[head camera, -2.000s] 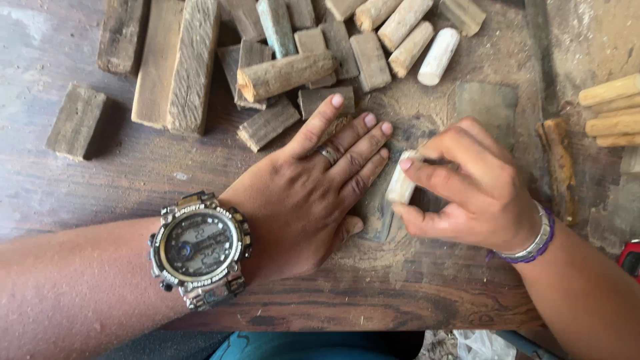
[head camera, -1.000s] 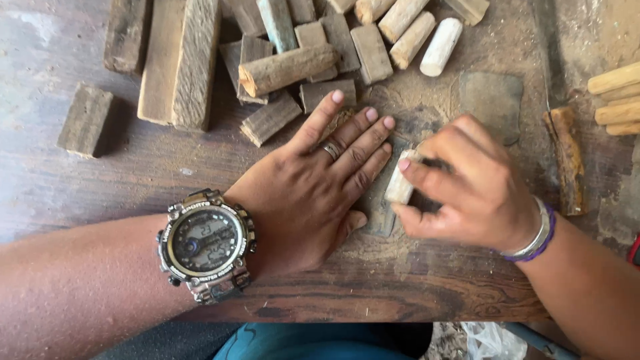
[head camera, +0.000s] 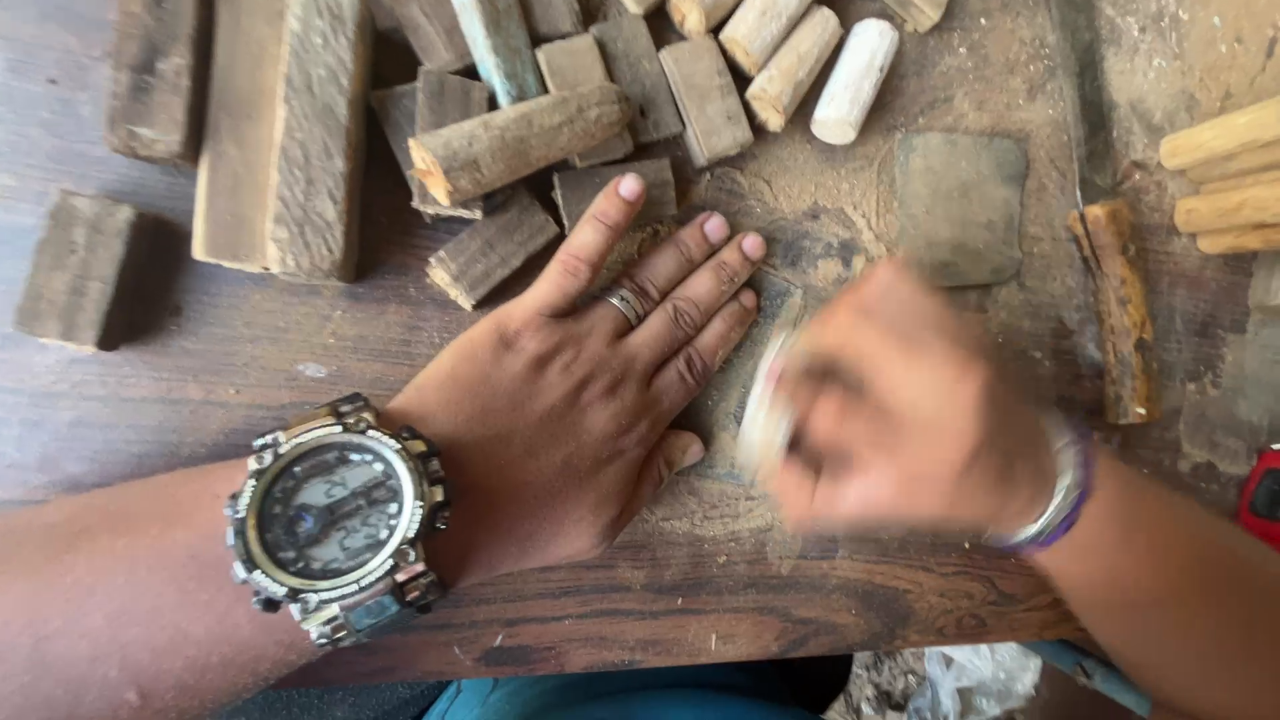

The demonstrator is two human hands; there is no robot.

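My left hand (head camera: pixel 590 390) lies flat, palm down, with fingers spread over a dark flat sheet (head camera: pixel 725 415) on the wooden table, a ring on one finger and a digital watch (head camera: pixel 335 505) at the wrist. Just right of it, my right hand (head camera: pixel 890 410), blurred, grips a short pale wooden peg (head camera: pixel 766 410) against the sheet. Fine sawdust surrounds both hands. Beyond my left fingertips lie a round wooden stick (head camera: pixel 520 140) and small wood blocks (head camera: pixel 705 100). Behind my right hand is a worn square sheet (head camera: pixel 960 205), perhaps sandpaper.
A knife with a rough wooden handle (head camera: pixel 1120 310) lies at right, beside yellowish sticks (head camera: pixel 1230 175). Long wood blocks (head camera: pixel 280 130) and a small block (head camera: pixel 75 270) are at left. A whitish peg (head camera: pixel 855 80) lies at the back. A red object (head camera: pixel 1262 497) sits at the right edge.
My right hand is blurred now, with the pale peg tilted and slightly nearer the table's front edge than a second ago. My left hand has stayed flat in its place.
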